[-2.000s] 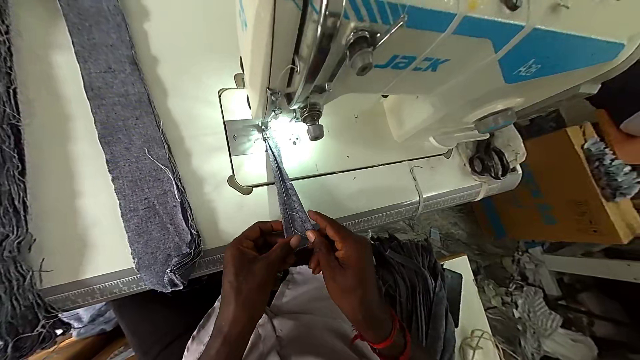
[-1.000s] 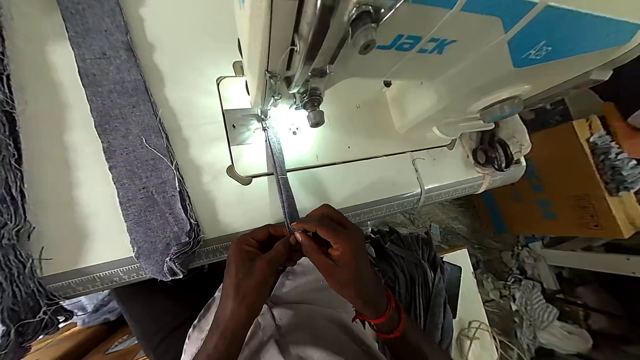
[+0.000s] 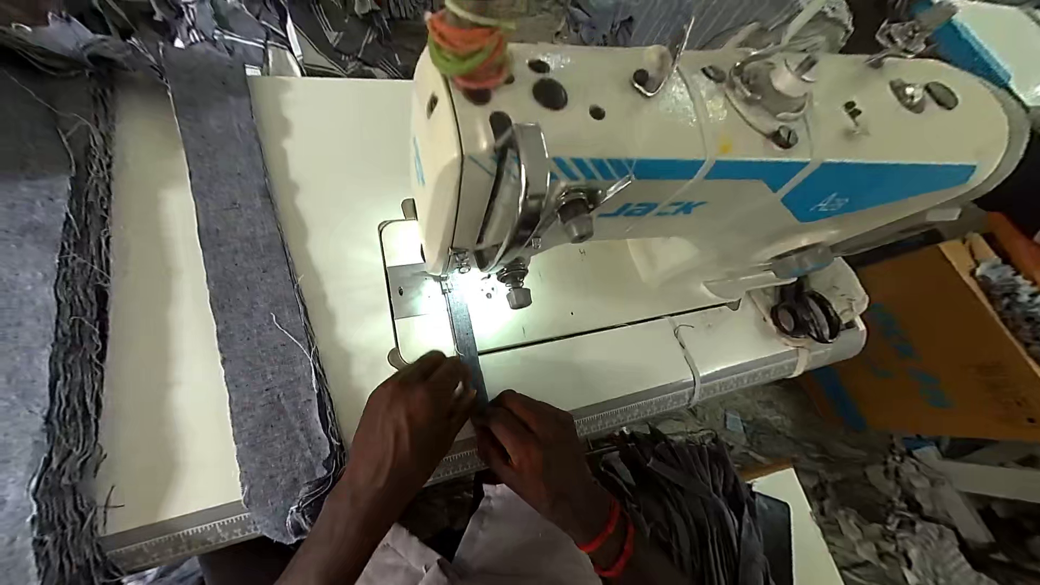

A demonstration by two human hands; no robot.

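Note:
A narrow folded strip of dark grey-blue fabric point(image 3: 465, 337) runs from the needle area of a Jack sewing machine point(image 3: 674, 187) toward me. My left hand point(image 3: 418, 414) pinches the strip from its left side, near the front of the needle plate. Just below and to the right, my right hand point(image 3: 532, 455) grips its nearer part at the table edge, fingers curled. The machine's lamp glares over the presser foot, so the needle cannot be made out. The strip's near end is hidden by my fingers.
On the left lie a long grey fabric piece point(image 3: 244, 284) and a stack of frayed cloth point(image 3: 77, 325). Black-handled scissors point(image 3: 804, 313) rest in a holder at right. A ruler tape point(image 3: 634, 414) lines the table edge. Dark strips point(image 3: 691, 504) hang below, beside a cardboard box point(image 3: 942, 341).
The strip, spread wider two seconds ago, is now narrow and folded. My left hand has moved up along it, closer to the needle. The view has shifted to show more of the machine's top.

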